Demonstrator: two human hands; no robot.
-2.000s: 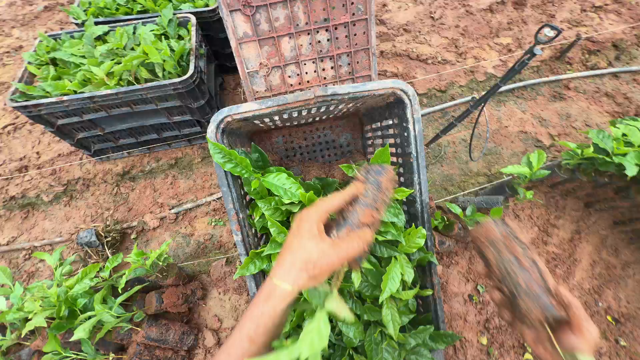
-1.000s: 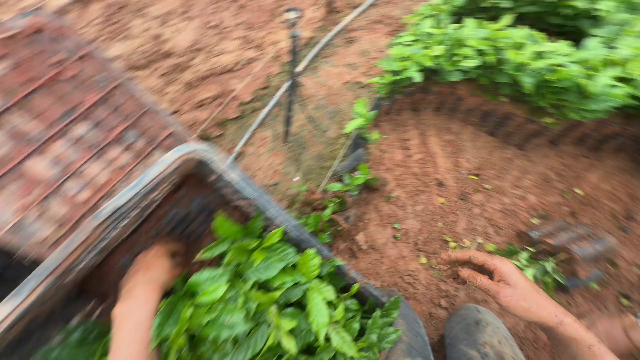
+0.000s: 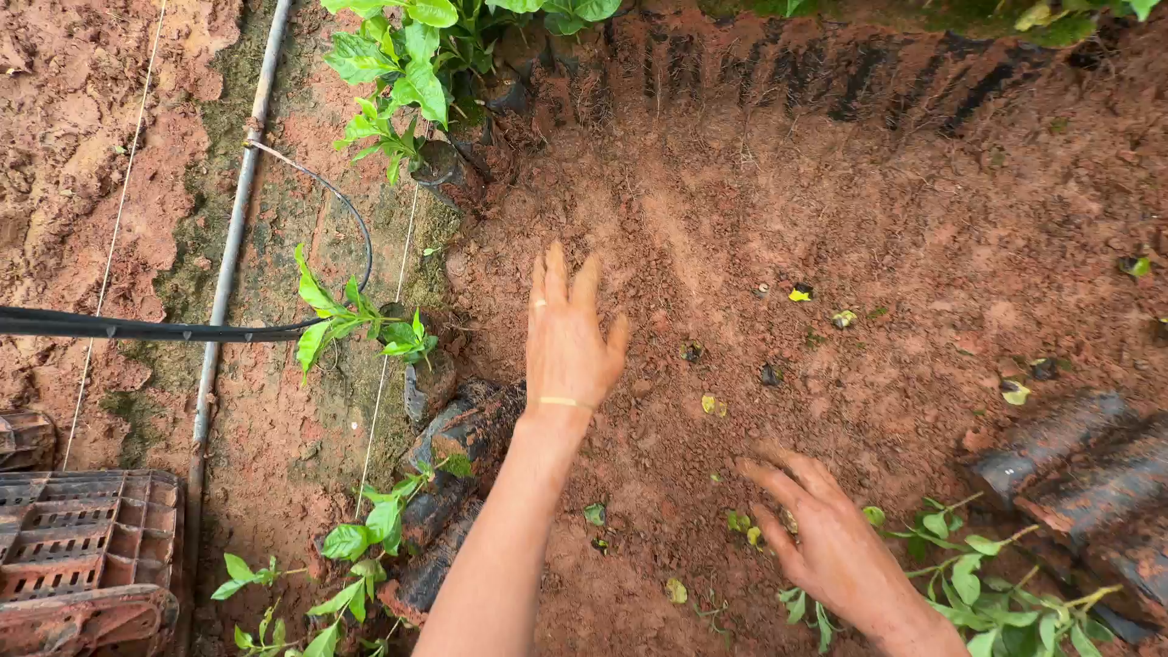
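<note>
Over the bare reddish soil [image 3: 675, 365], my left hand [image 3: 575, 338] reaches forward, palm down, with nothing in it. It wears a ring and a thin band at the wrist. My right hand [image 3: 821, 529] is lower and to the right, fingers spread and empty, beside leafy seedlings [image 3: 976, 575]. Soil-filled black plastic seedling bags [image 3: 1058, 447] lie on their sides at the right edge. More bagged seedlings [image 3: 438, 520] lie left of my left forearm. An upright seedling [image 3: 342, 324] stands at the soil's left border.
A grey pipe [image 3: 239, 219] and thin strings run along the left, crossed by a black tube [image 3: 137, 327]. A muddy plastic crate [image 3: 87, 538] is at the lower left. Packed seedling bags [image 3: 821, 78] line the top, with leafy plants [image 3: 411, 64] at upper left.
The bagged seedlings seen in both hands two seconds ago are no longer held. My left hand has left the crate and is over the soil. The view has swung to the right.
</note>
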